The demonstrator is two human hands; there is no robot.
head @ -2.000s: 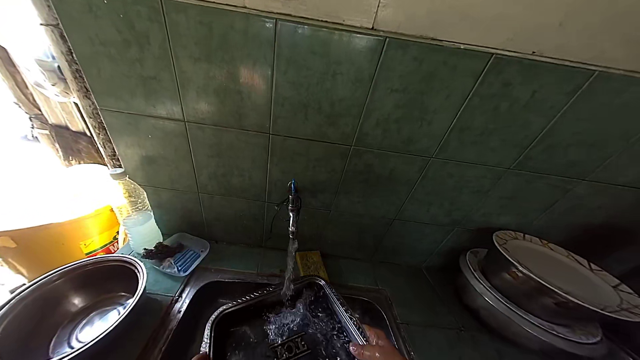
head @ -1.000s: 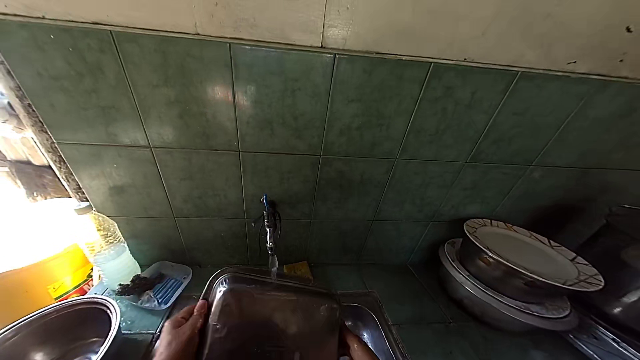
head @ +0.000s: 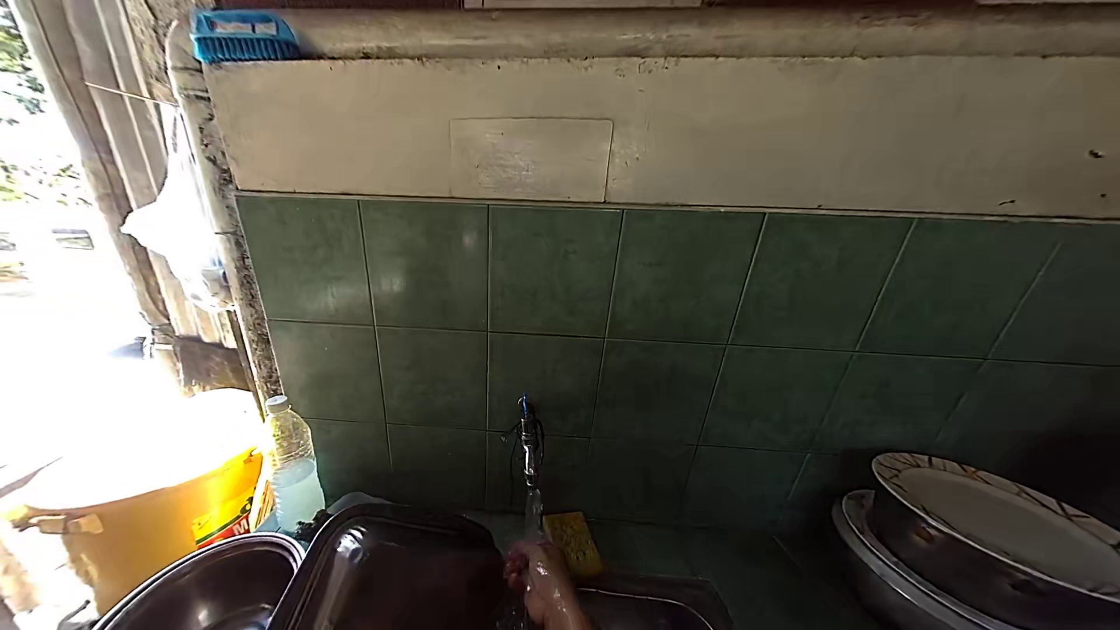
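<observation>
My right hand (head: pixel 540 573), wet, is under the stream of water from the metal faucet (head: pixel 528 446) at the bottom centre; its fingers look bent, and I see nothing held in them. To its left a dark rectangular metal pan (head: pixel 402 573) stands tilted, partly over a round steel basin (head: pixel 210 586). My left hand is not in view. A yellow sponge (head: pixel 573 542) lies behind and right of my right hand, near the wall. Part of the sink (head: pixel 647 608) shows at the bottom edge.
A clear plastic bottle (head: pixel 293 464) and a yellow bucket (head: pixel 157 516) stand at the left. At the right, an oval patterned plate (head: pixel 1006 525) tops stacked metal pots (head: pixel 932 560). A blue scrub brush (head: pixel 245 37) rests on the ledge.
The pan has moved left from in front of the faucet, toward the round basin. My right hand has come under the water, and my left hand has gone out of view. The view has tilted up.
</observation>
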